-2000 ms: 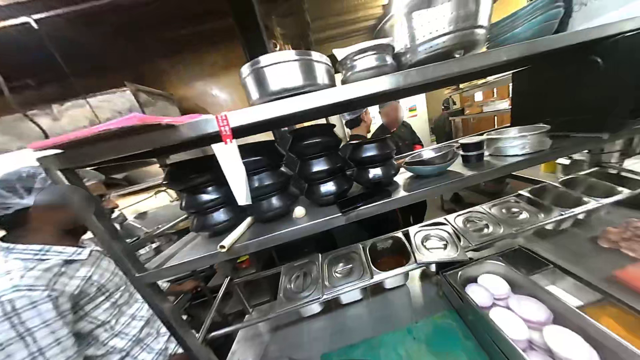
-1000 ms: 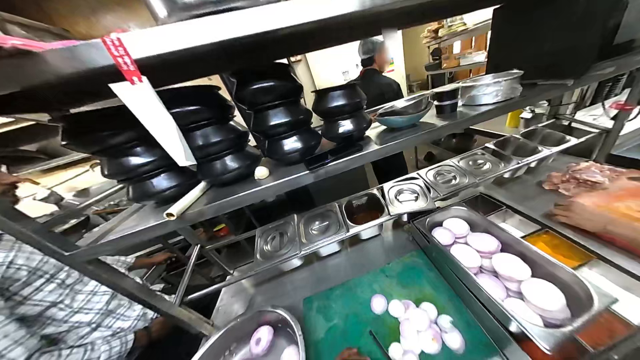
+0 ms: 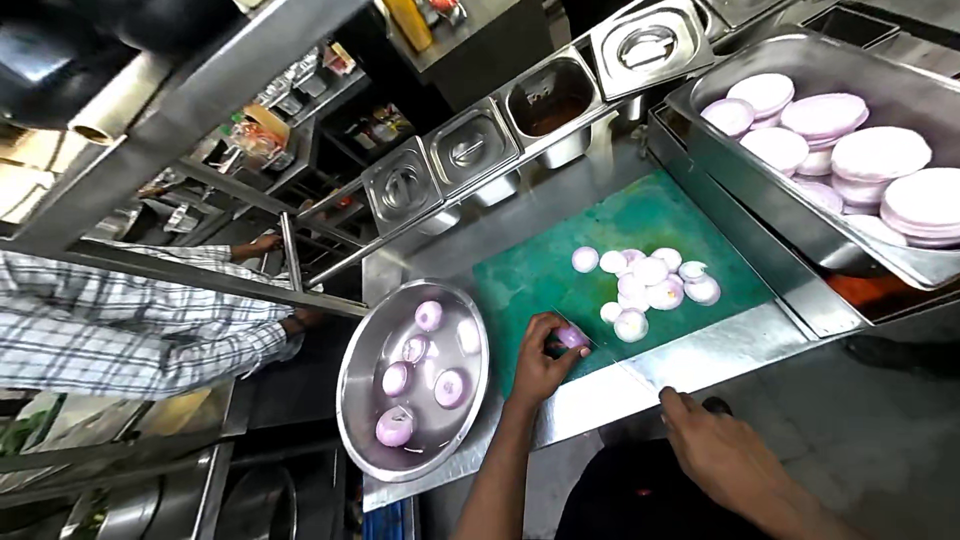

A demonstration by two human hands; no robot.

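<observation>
Near the front of a green cutting board, my left hand grips a peeled purple onion. My right hand is closed around a knife's dark handle, just beyond the counter's front edge; the thin blade points toward the onion, its outline faint. Onion slices lie scattered on the board. Left of it, a steel bowl contains several whole peeled onions. On the right, a deep steel tray holds stacked onion slices.
Steel containers, some with lids, line the counter's back; an uncovered one holds something reddish brown. A metal rack borders the left side, with a person in a checked shirt beyond it. A rolled item lies on the shelf.
The view has swung down and leftward from the shelves to the board. My left hand, barely visible at the frame's bottom a second ago, is now in full view on an onion.
</observation>
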